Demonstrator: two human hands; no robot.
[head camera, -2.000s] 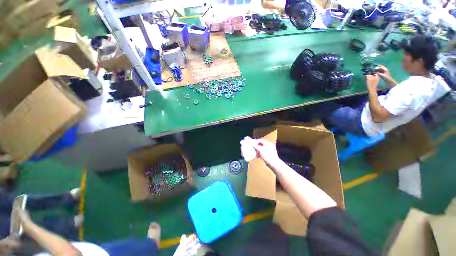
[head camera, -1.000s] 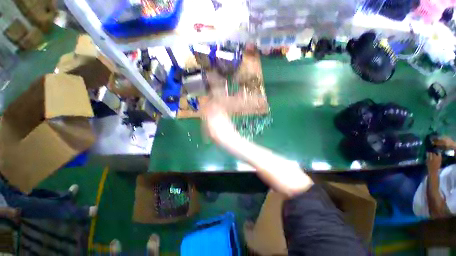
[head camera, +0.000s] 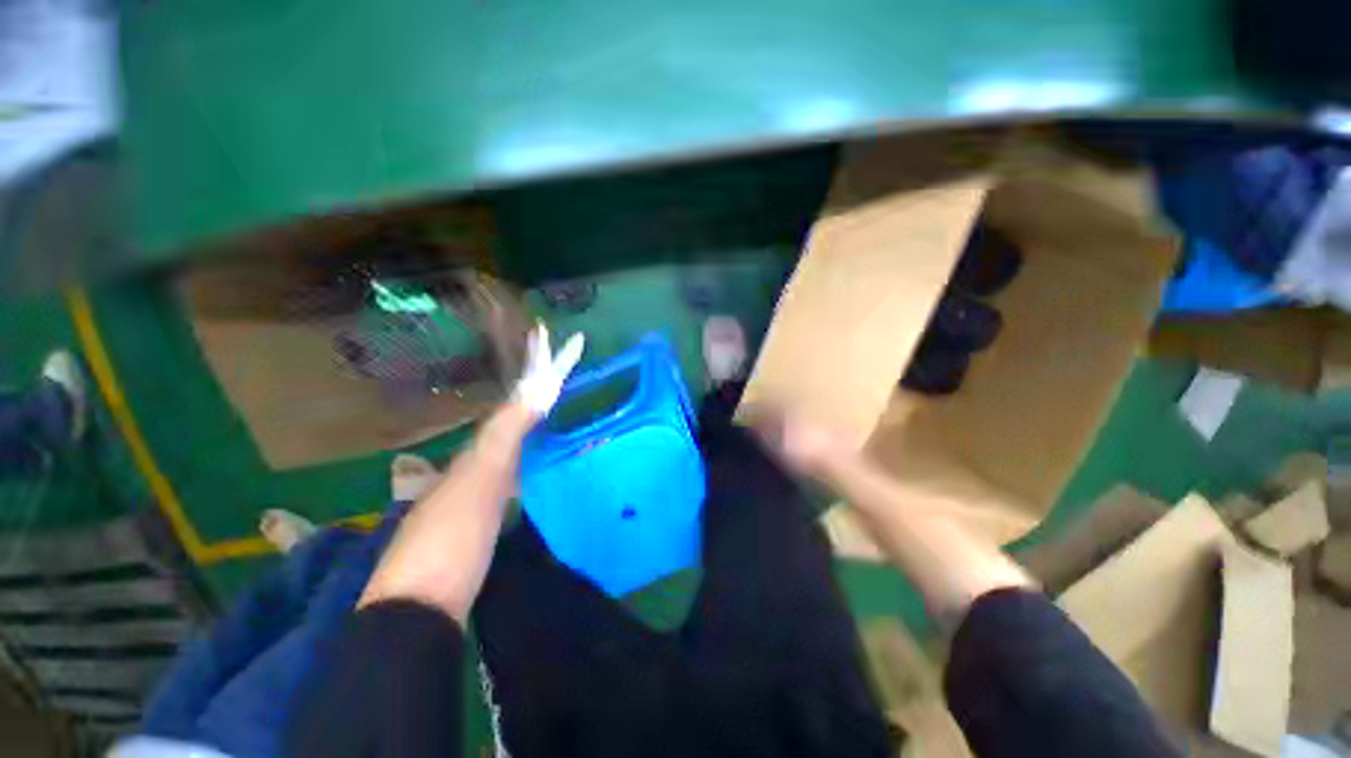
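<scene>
A blue plastic stool (head camera: 615, 496) stands between my dark-trousered legs, its small centre hole and a side opening showing. My left hand (head camera: 548, 378), in a white glove, is at the stool's far left corner with fingers apart; whether it touches the stool is unclear. My right hand (head camera: 800, 441) is bare and blurred, low beside the near flap of a large open carton (head camera: 874, 296); its fingers and anything in them cannot be made out. Black rounded parts, which look like fan housings (head camera: 948, 341), lie inside that carton.
The green bench (head camera: 445, 89) crosses the top of the view, its edge above the cartons. A second open carton (head camera: 274, 393) at left holds small mixed parts with green ones. A person's blue-trousered leg (head camera: 267, 637) is close at lower left. More cardboard (head camera: 1156, 592) lies at lower right.
The view has tipped down from the bench to the floor. My right arm has come back from over the bench to beside the large carton. My gloved left hand now shows by the stool.
</scene>
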